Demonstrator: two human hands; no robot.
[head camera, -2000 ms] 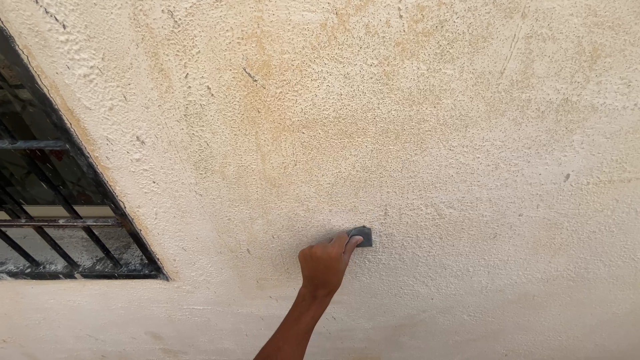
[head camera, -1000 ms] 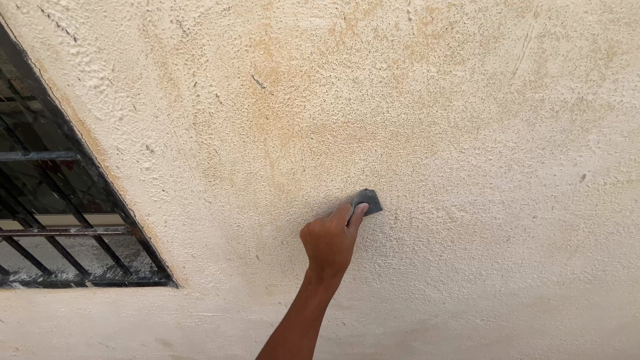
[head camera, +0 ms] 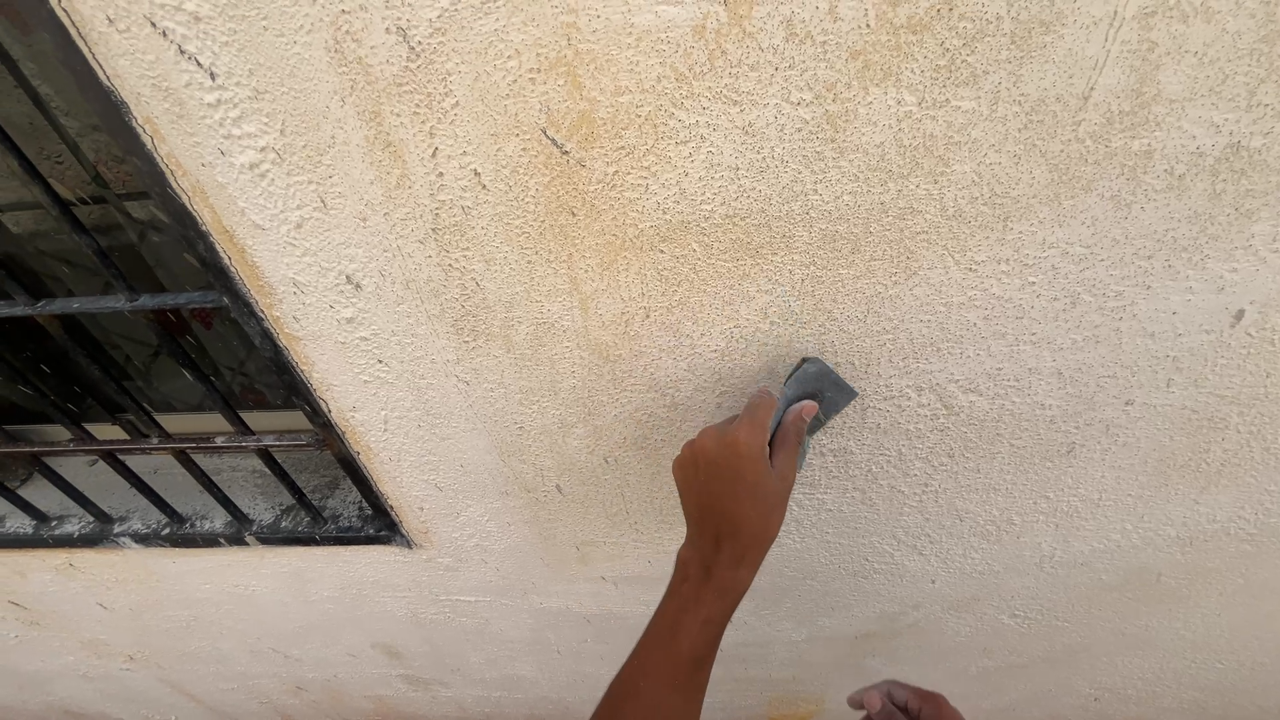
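My left hand grips a folded piece of dark grey sandpaper between thumb and fingers, with the back of the hand towards me. The paper lies against the rough, cream-painted plaster wall, right of the window, and one corner points to the right. Only part of my right hand shows at the bottom edge, lower and to the right, its fingers bent; whether it holds anything is hidden.
A window with a black metal grille is set in the wall at the left, its frame edge slanting down to a corner. Brownish stains and small dark marks spot the plaster.
My left hand with the sandpaper has moved up the wall from its place two seconds ago. My right hand has come into view at the bottom.
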